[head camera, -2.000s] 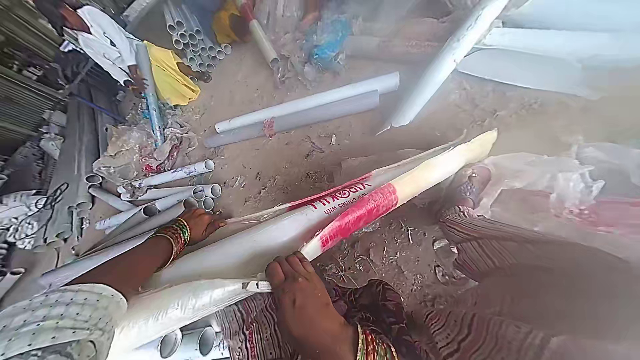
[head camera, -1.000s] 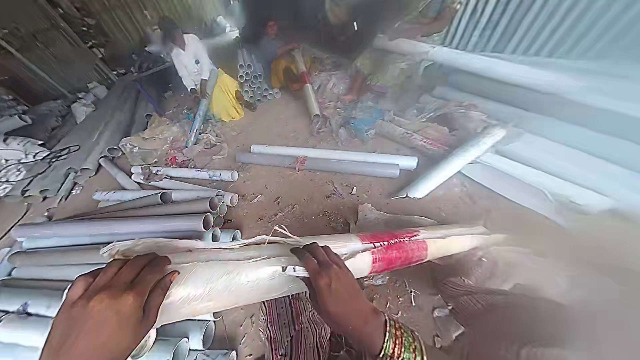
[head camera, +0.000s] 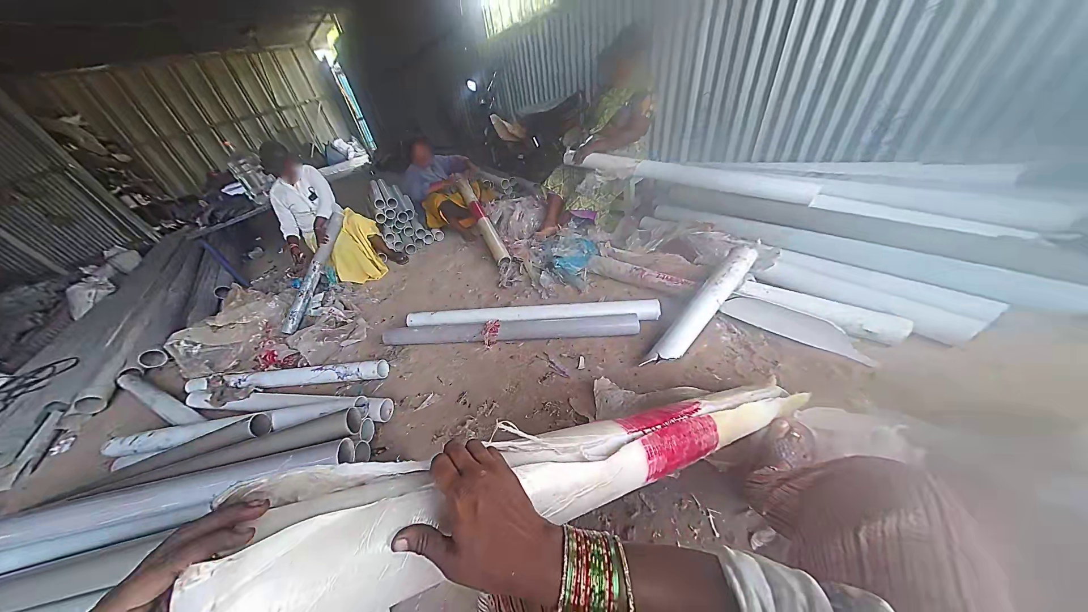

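A long white plastic wrapper (head camera: 340,544) with a red printed band (head camera: 680,446) lies across my lap, loose around a tubular bundle whose contents I cannot make out. My right hand (head camera: 484,518), with green and red bangles at the wrist, rests on its middle and presses the film, thumb spread apart from the fingers. My left hand (head camera: 200,544) is at the wrapper's near left end, fingers stretched along its edge; part of that hand is hidden behind the film. The wrapper's far end narrows toward the right, near my foot.
Grey and white plastic pipes (head camera: 297,433) are stacked at left. Two pipes (head camera: 527,323) lie on the dirt floor ahead, with another pipe (head camera: 705,302) slanting beside them. Long pipes (head camera: 884,246) line the corrugated wall. Several people sit beyond, one in a white shirt (head camera: 304,204) holding a pipe.
The view has tilted up strongly. My left hand, on top of the wrapper a second ago, is now lower at its left end. My right hand stays on the wrapper.
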